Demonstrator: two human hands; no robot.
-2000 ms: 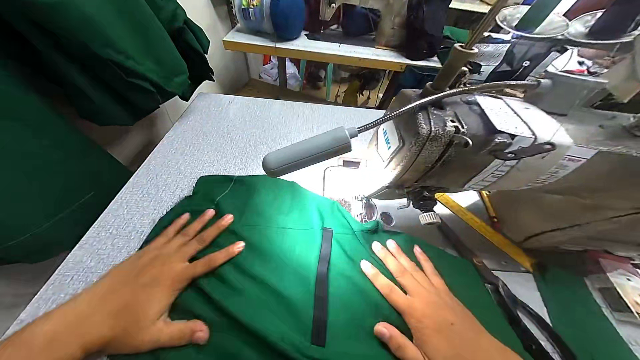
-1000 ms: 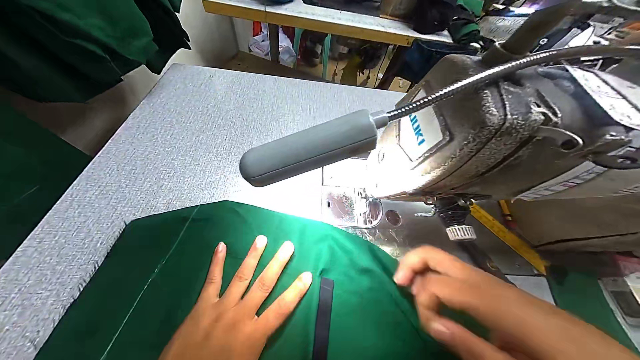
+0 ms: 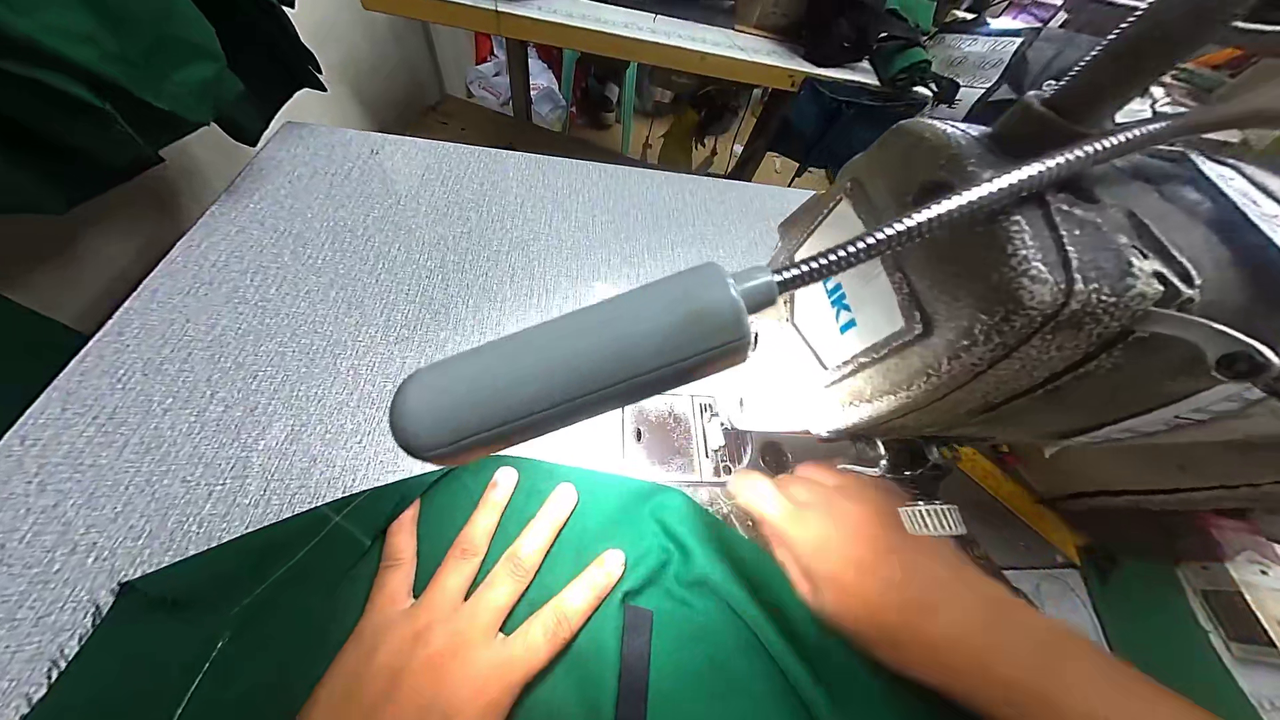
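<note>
Green fabric [image 3: 700, 600] with a black strip [image 3: 634, 660] and a pale chalk line lies on the near part of the sewing table. My left hand [image 3: 460, 610] rests flat on it, fingers spread, left of the strip. Just in front of the needle plate [image 3: 665, 437] of the Juki sewing machine [image 3: 960, 300] is my right hand [image 3: 850, 540], fingers bent and blurred; whether it pinches anything cannot be told. The presser foot area is washed out by bright light.
A grey lamp [image 3: 580, 365] on a flexible metal neck hangs over the grey tabletop [image 3: 330, 270]. More green cloth [image 3: 90, 90] hangs at upper left. Behind stands a yellow-edged bench [image 3: 600, 45]. A phone-like device [image 3: 1235, 610] lies at far right.
My right hand has lifted off the fabric where it lay flat and moved up beside the needle plate. The fabric has shifted away from the needle area. The view has moved closer.
</note>
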